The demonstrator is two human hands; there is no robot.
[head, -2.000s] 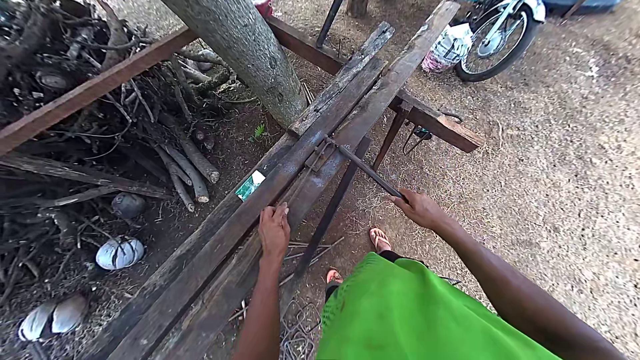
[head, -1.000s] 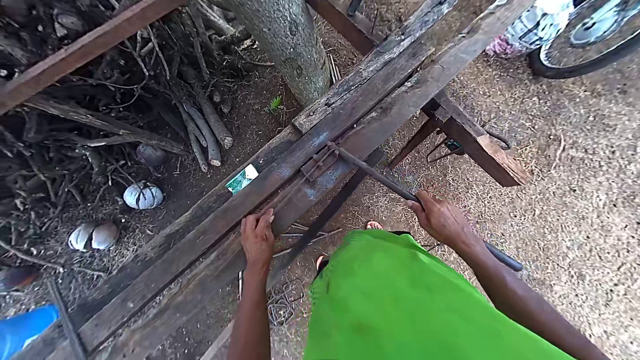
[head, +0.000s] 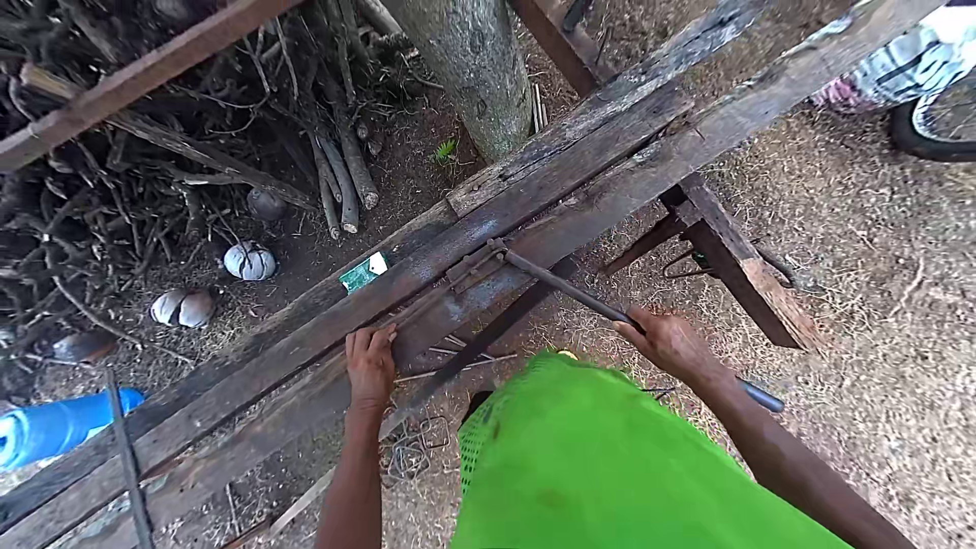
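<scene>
My right hand (head: 667, 339) is closed around a long dark metal bar (head: 572, 290), which runs from a small rusty metal fixture (head: 476, 263) on the planks down past my forearm to a rounded end. My left hand (head: 371, 364) rests on the edge of a weathered wooden plank (head: 427, 324), fingers over its top; a thin rod seems to lie near the fingertips, and whether they grip it cannot be told. A green and white packet (head: 364, 272) lies on the planks beyond the left hand.
A tree trunk (head: 488, 84) stands behind the planks, beside a pile of branches (head: 191, 137). Split husks (head: 183, 307) lie on the ground. A blue container (head: 61, 427) is at left. A timber beam end (head: 762, 290) juts out at right. A wheel (head: 942, 126) stands farther right.
The view has shifted closer to the planks and shows more at left, including the blue container. My right hand stays on the bar, and my left hand stays at the planks.
</scene>
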